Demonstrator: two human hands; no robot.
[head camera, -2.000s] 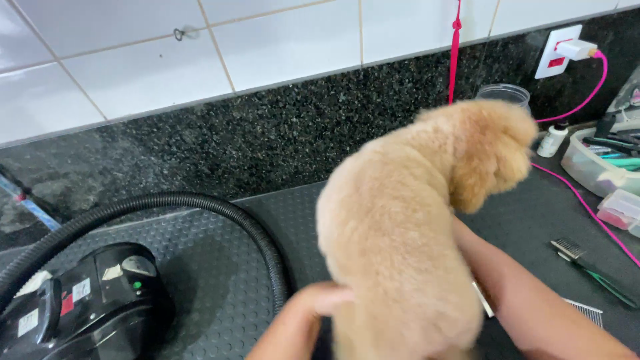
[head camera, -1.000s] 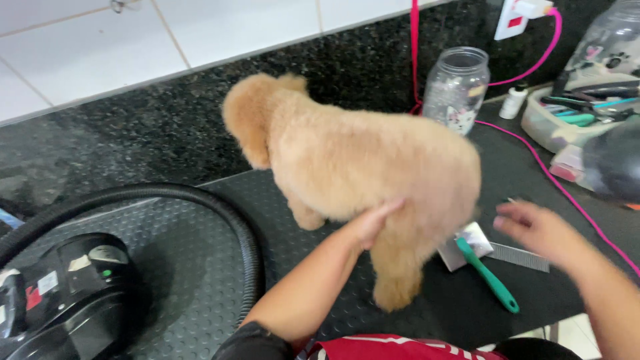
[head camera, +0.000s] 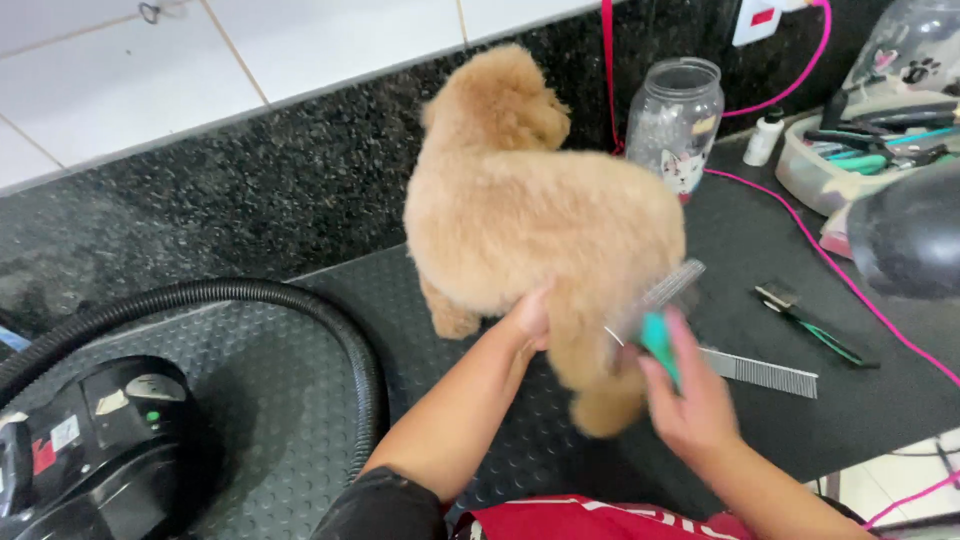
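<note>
A dog with a light apricot coat (head camera: 540, 217) stands on the black studded rubber mat, its head turned toward the wall and the right. My left hand (head camera: 534, 319) reaches under its belly by the hind leg; the fingers are mostly hidden by fur. In my right hand (head camera: 686, 390) is a slicker brush with a green handle (head camera: 658, 345), its wire pins blurred against the fur of the rump and hind leg. A metal comb (head camera: 765, 373) lies on the mat just right of that hand. Farther right lies a smaller brush with a black and green handle (head camera: 817, 330).
A black dryer (head camera: 97, 450) with a ribbed hose (head camera: 225, 289) occupies the left. Behind the dog are a granite backsplash (head camera: 225, 180) and a red strap (head camera: 609, 75). A clear jar (head camera: 675, 120), a white bottle (head camera: 763, 139), a tool tub (head camera: 810, 172) and a pink cable (head camera: 825, 259) are at right.
My right hand, apart from the slicker brush a second ago, now grips it against the dog's hindquarters. The brush has been lifted off the mat. The dog's head has turned from left to right.
</note>
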